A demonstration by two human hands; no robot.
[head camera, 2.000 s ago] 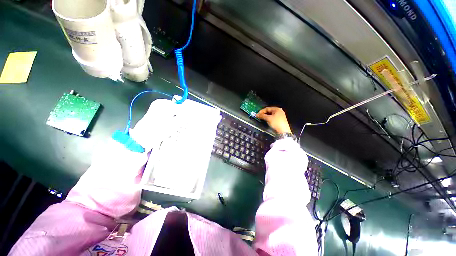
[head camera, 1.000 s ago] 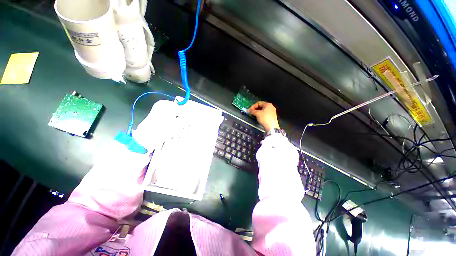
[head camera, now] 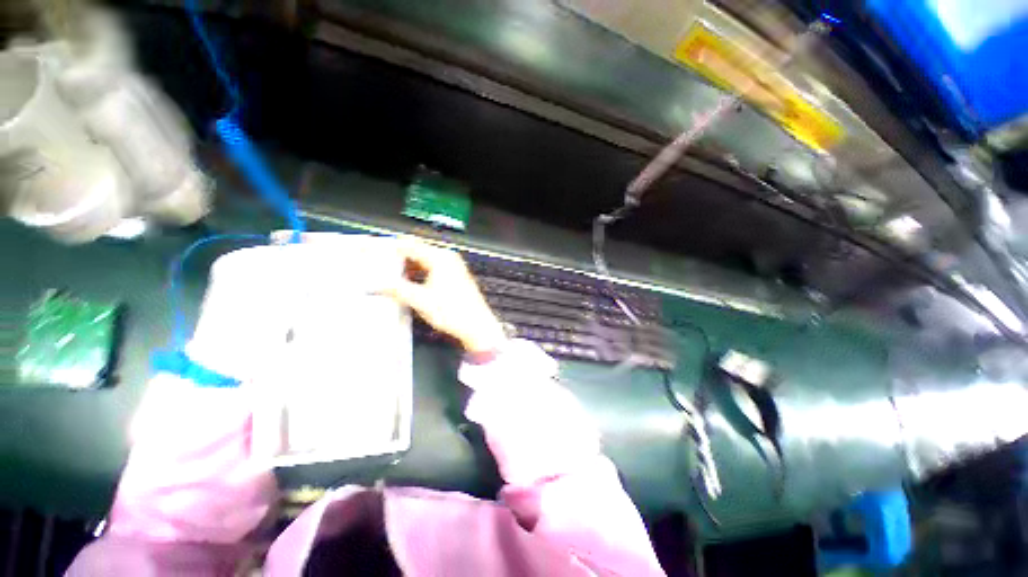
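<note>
A white box [head camera: 344, 394] lies in front of me over the left end of the keyboard; its surface is overexposed. My left hand [head camera: 242, 299], in a white glove with a blue wrist strap, is at the box's left side and upper edge, its fingers blending into the white. My right hand [head camera: 442, 295] is at the box's upper right, thumb and index finger bent together over it; blur hides whether anything is between them. A green circuit board [head camera: 437, 201] lies on the dark ledge behind. Another green board [head camera: 70, 338] lies on the mat at the left.
A black keyboard [head camera: 564, 310] runs to the right of the box. White cylindrical holders [head camera: 141, 147] stand at the upper left. A blue coiled cord [head camera: 254, 163] rises from the box's top edge. Black cables with a white piece [head camera: 746, 370] lie at the right. A pale cable [head camera: 665, 158] hangs over the keyboard.
My right hand has moved left from the ledge board to the white box. The board stays on the ledge. The whole view has turned and blurred.
</note>
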